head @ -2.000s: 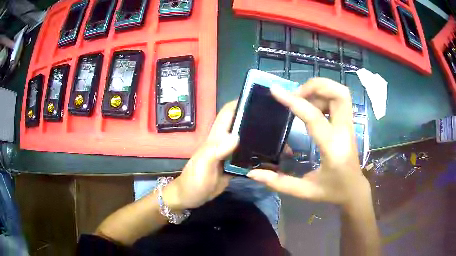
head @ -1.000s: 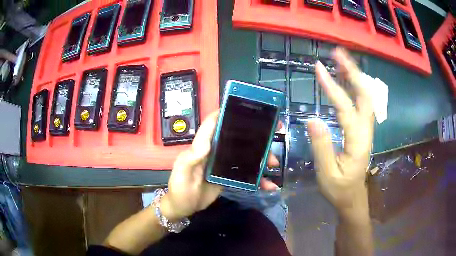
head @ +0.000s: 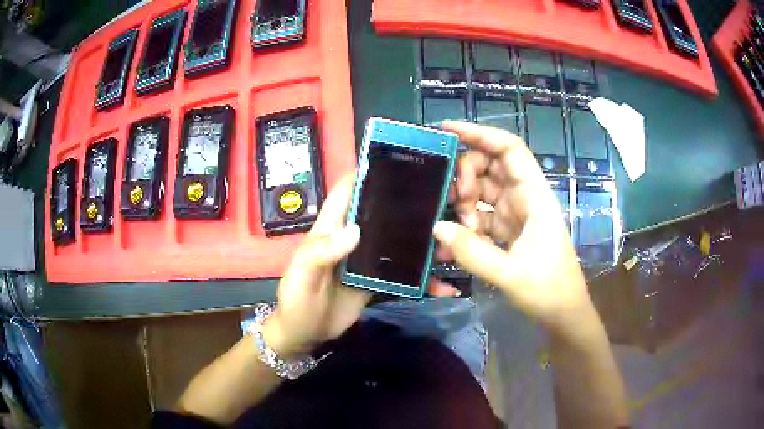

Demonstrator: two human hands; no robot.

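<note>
A teal-blue handheld device with a dark screen is held upright above my lap, screen facing me. My left hand grips it from the left side and behind, thumb on the lower left edge; some fingertips show past its right edge. My right hand is at the device's right side, its thumb at the right edge of the screen and its index finger at the top right corner. My other right fingers are curled, partly hidden beside the device.
A red foam tray at the left holds two rows of devices. A second red tray lies at the top right. A clear lens sheet lies behind my right hand, with a white cloth on its right. Film scraps lie at the right bench edge.
My right hand was raised open over the lens sheet a second ago and has come back left to the device. The device has moved slightly up in my left hand.
</note>
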